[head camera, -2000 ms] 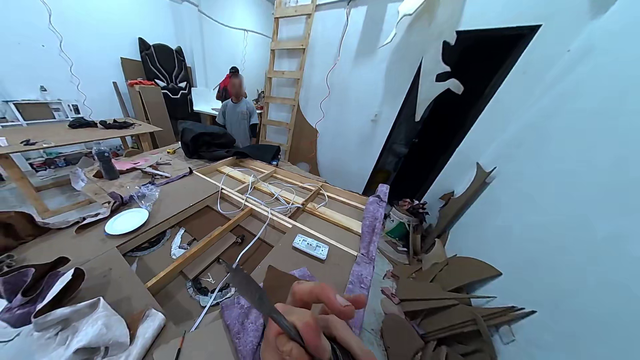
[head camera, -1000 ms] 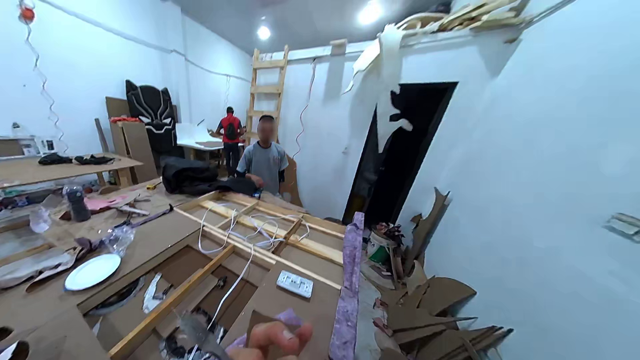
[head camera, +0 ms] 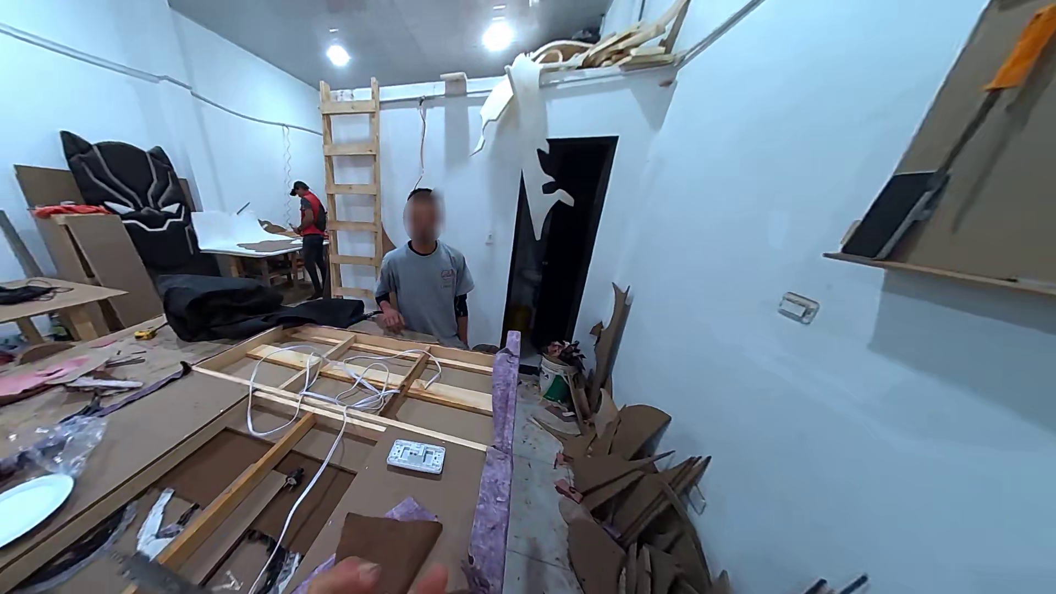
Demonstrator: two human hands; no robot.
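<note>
My right hand (head camera: 379,577) shows only as blurred fingertips at the bottom edge, over a cardboard panel. Left of them, a dark metal-bladed tool (head camera: 153,573) pokes into view, its handle and my grip on it hidden below the frame. Just above the fingertips lies a brown, roughly square piece (head camera: 388,549) with purple material (head camera: 411,510) beside it. Farther up the panel, a white electrical fitting (head camera: 417,456) rests near a purple-covered edge strip (head camera: 492,503). White cable (head camera: 363,396) lies in loose loops across a wooden frame (head camera: 462,441). My left hand is out of view.
A person (head camera: 425,280) stands behind the table; another (head camera: 311,231) is at a far table. Cardboard offcuts (head camera: 619,470) pile on the floor at right. A white plate (head camera: 33,503) sits at left. A shelf (head camera: 949,272) juts from the right wall.
My right hand and the bladed tool have dropped toward the bottom edge. The view has swung up and right. The person behind the table now stands more upright, facing this way.
</note>
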